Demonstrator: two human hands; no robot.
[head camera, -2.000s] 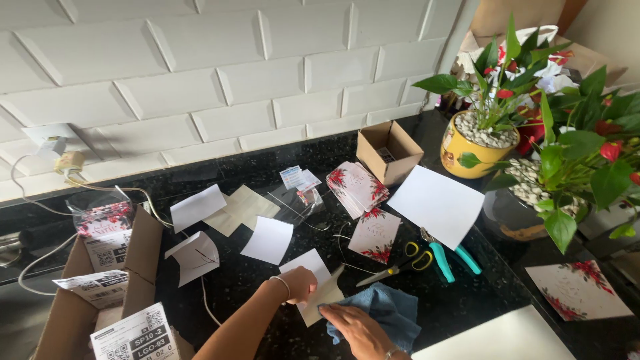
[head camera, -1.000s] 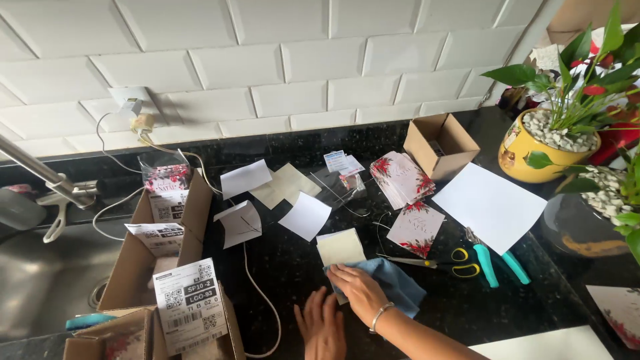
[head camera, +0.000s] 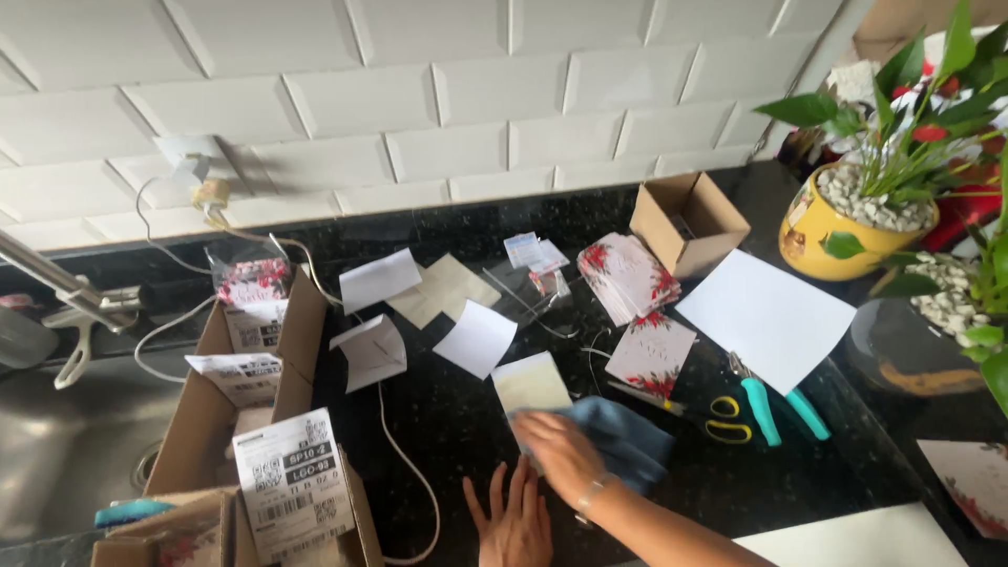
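Observation:
My right hand (head camera: 557, 453) presses down on a blue cloth (head camera: 626, 441), over the near end of a cream paper piece (head camera: 531, 386) on the dark stone counter. Beside it, my left hand (head camera: 512, 516) rests with fingers spread, its fingertips close to the right hand. Yellow-and-black scissors (head camera: 685, 409) and turquoise-handled pliers (head camera: 762, 405) lie to the right. Floral printed cards are stacked (head camera: 628, 277), with a single floral card (head camera: 652, 353) in front. White paper pieces (head camera: 476, 339) lie further back.
Cardboard boxes (head camera: 295, 370) with labelled packets stand at the left, beside a steel sink (head camera: 63, 449). A white cable (head camera: 409, 465) crosses the counter. An open cardboard box (head camera: 689, 224), a white sheet (head camera: 768, 319) and a yellow plant pot (head camera: 854, 224) are at the right.
My left hand, on the paper two seconds ago, has moved off it toward the near edge. My right hand has moved from the cloth's left part onto the paper's near end. The view has shifted left.

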